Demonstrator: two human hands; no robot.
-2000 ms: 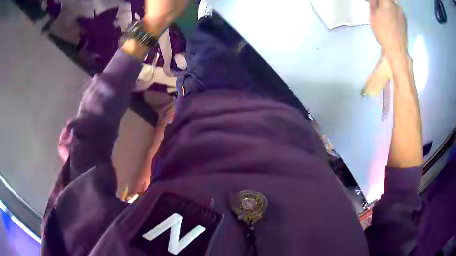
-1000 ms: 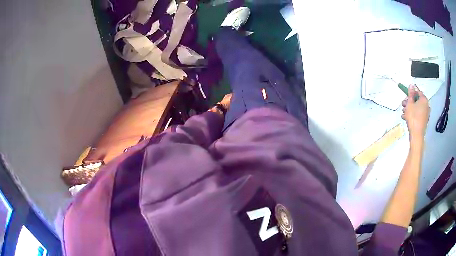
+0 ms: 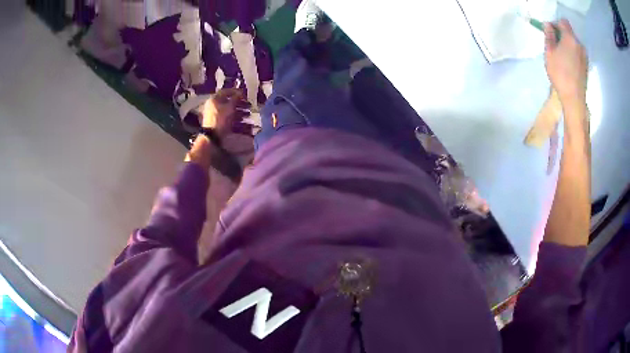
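Note:
My right hand (image 3: 566, 62) is over the pale table at the upper right, its fingers closed on a small green handle, the awl (image 3: 537, 25). The awl's tip points toward the white pattern piece (image 3: 508, 38), which is cut off by the top edge. Contact between tip and pattern cannot be told. My left hand (image 3: 224, 114) is blurred, away from the table, in front of the scraps at the upper left. Its fingers look bent; whether it holds anything cannot be told.
The wooden stick (image 3: 543, 123) lies on the table (image 3: 463, 103) partly beside my right forearm, with a thin pinkish strip (image 3: 552, 153) near it. Dark shears handles (image 3: 619, 26) show at the top right. Purple and white scraps (image 3: 155, 55) lie on the green floor at the upper left.
My left hand has moved from beside my thigh out toward the scraps. The view has shifted, so the pattern piece and my right hand sit higher. The awl stays in my right hand.

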